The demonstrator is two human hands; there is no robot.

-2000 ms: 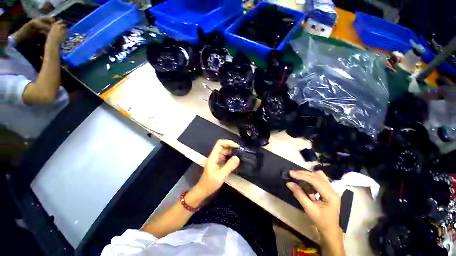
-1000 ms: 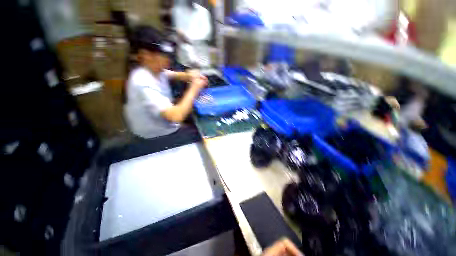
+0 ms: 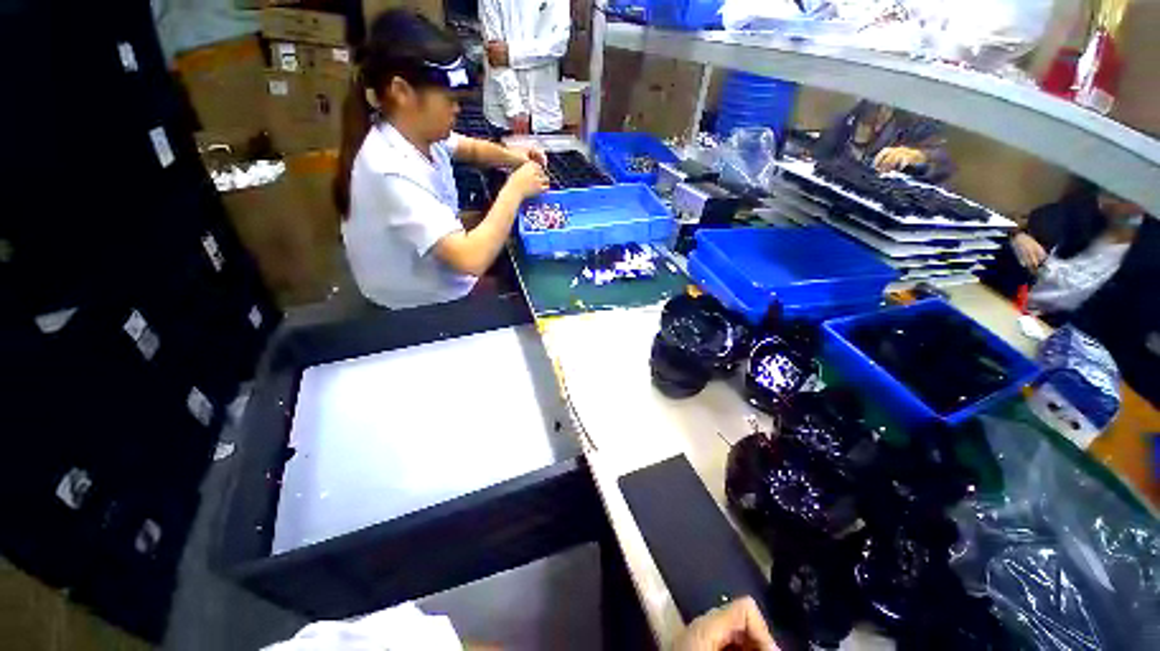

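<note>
Glossy black round cups (image 3: 795, 490) stand clustered on the cream bench, right of the dark-grey mat (image 3: 674, 528). Some show rings of pale dots inside. My left hand (image 3: 728, 628) is at the bottom edge, over the near end of the mat. Only part of its back and fingers shows, and the frame edge cuts off the rest. Whether it holds anything is hidden. My right hand is out of the picture.
A large black tray with a white bottom (image 3: 420, 426) lies left of the bench. Blue bins (image 3: 795, 270) and a crumpled clear bag (image 3: 1056, 541) lie beyond the cups. A person in white (image 3: 414, 210) works at the far left. A shelf (image 3: 890, 83) crosses above.
The view has swung left and up. My left hand has shifted to the bottom edge, and my right hand has left the picture. The neighbour, shelf and whole black tray now show.
</note>
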